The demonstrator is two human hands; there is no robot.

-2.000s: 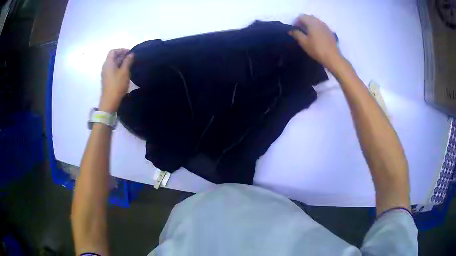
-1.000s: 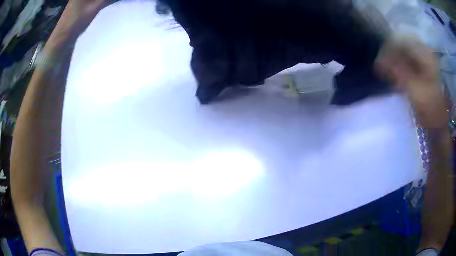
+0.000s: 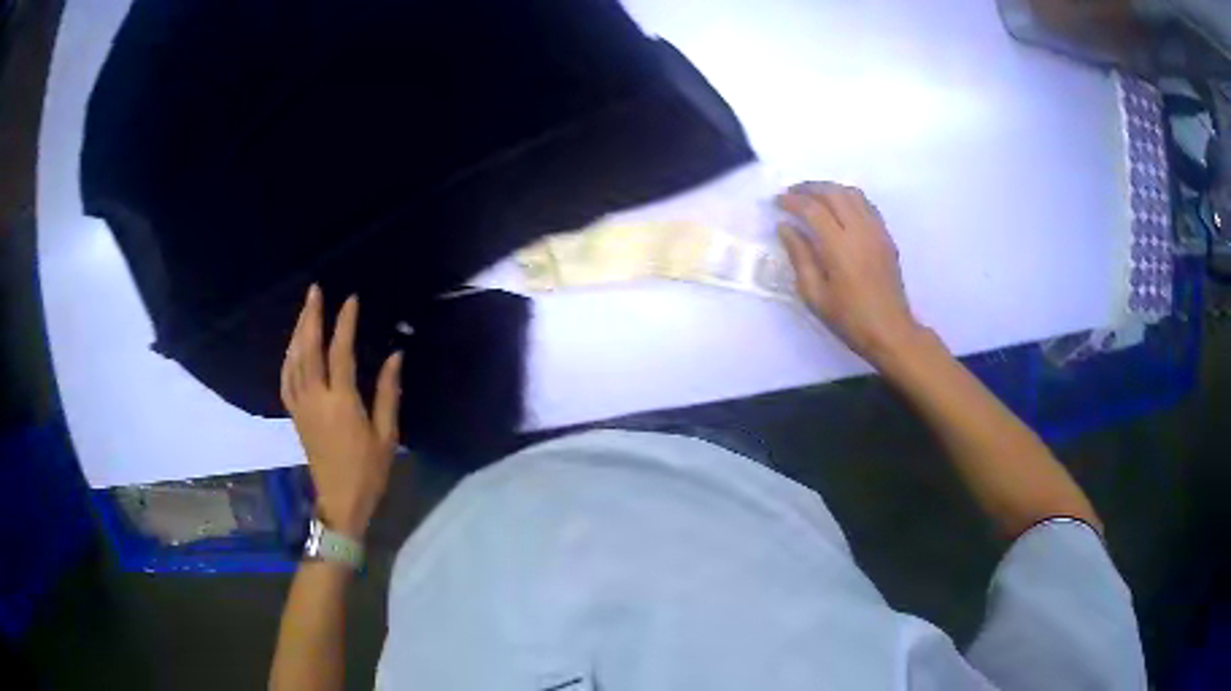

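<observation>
A black garment [image 3: 365,149] lies spread over the left and middle of the white tabletop, one part near the front edge. A long cream hang tag [image 3: 621,254] sticks out to the right from under its lower edge, joined by a pale string. My left hand [image 3: 344,405] rests on the garment's lower part with fingers apart, holding nothing visible. My right hand [image 3: 848,270] is at the right end of the tag strip, fingers bent; the fingertips touch or nearly touch it, and I cannot tell if they grip it.
The white tabletop [image 3: 945,162] has a sheet of round purple stickers [image 3: 1146,203] along its right edge. A blue crate [image 3: 203,524] with bagged items is below the front left edge, and another blue crate [image 3: 1114,365] is below the right. A brown blurred object is at the top right.
The garment, raised and blurred before, now lies flat toward the left. The cream tag is now laid out to the right. My left hand has come down onto the cloth; my right has left the garment.
</observation>
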